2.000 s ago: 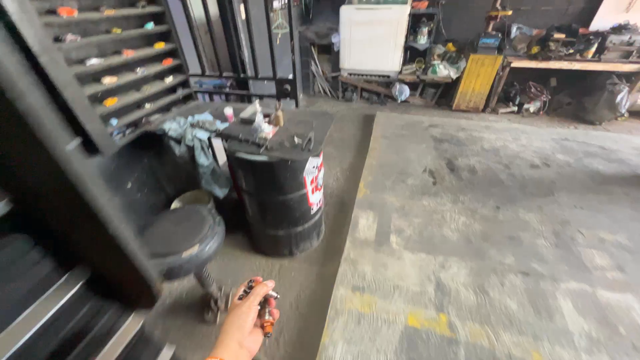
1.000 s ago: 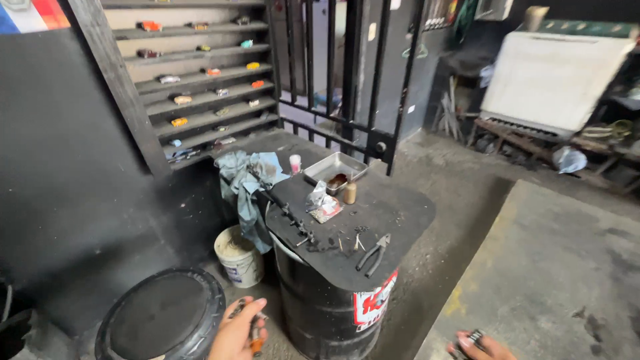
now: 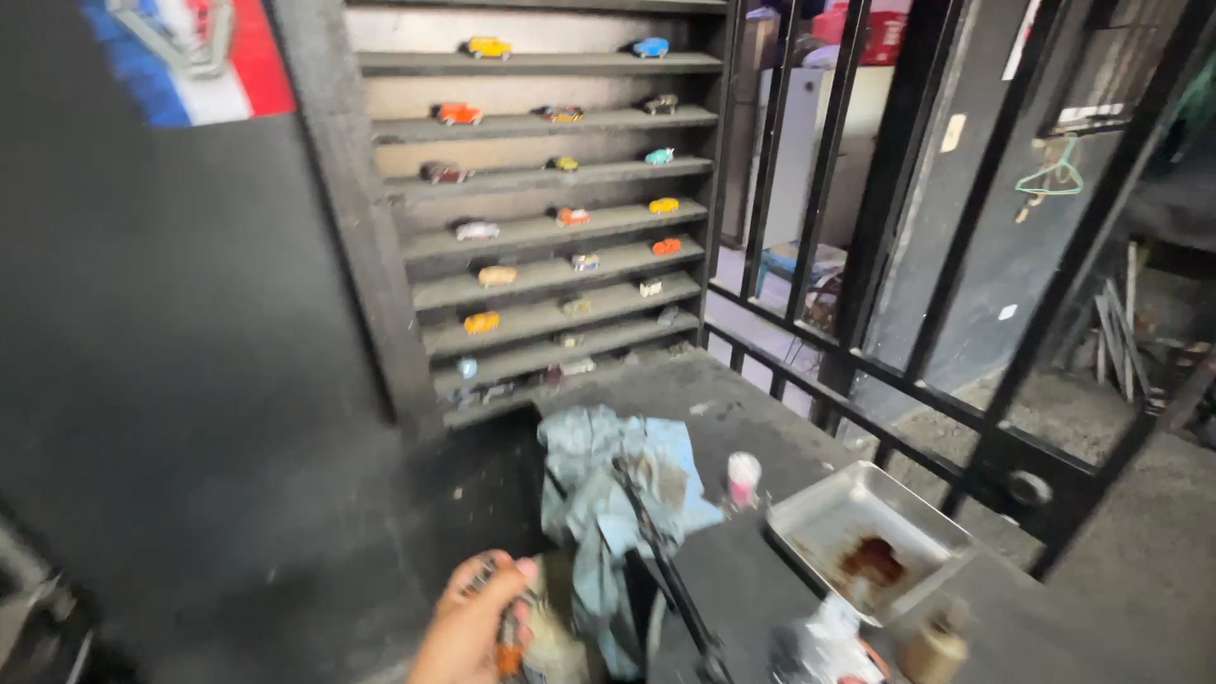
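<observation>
My left hand (image 3: pixel 480 617) is at the bottom, closed around small metal parts with an orange end; motion blur hides what they are. Right of it, a pale blue cloth (image 3: pixel 594 513) hangs over the edge of the black tabletop (image 3: pixel 731 570). A black metal rod (image 3: pixel 670 570) lies across the cloth and the top. Farther right are a pink and white cup (image 3: pixel 743 478), a metal tray (image 3: pixel 869 541) with a dark brown liquid stain, a crumpled clear plastic bag (image 3: pixel 826 646) and a tan bottle (image 3: pixel 936 646). My right hand is out of view.
Black shelves (image 3: pixel 560 242) with several toy cars stand behind the tabletop. A black barred gate (image 3: pixel 855 361) runs along its right side. A dark wall (image 3: pixel 190 332) with a red, white and blue flag (image 3: pixel 209 76) is on the left. A green hanger (image 3: pixel 1050 176) hangs beyond the bars.
The view has swung left and closer to the shelves and tabletop. My right hand, seen at the lower right one second ago, has left the view. My left hand still holds its parts.
</observation>
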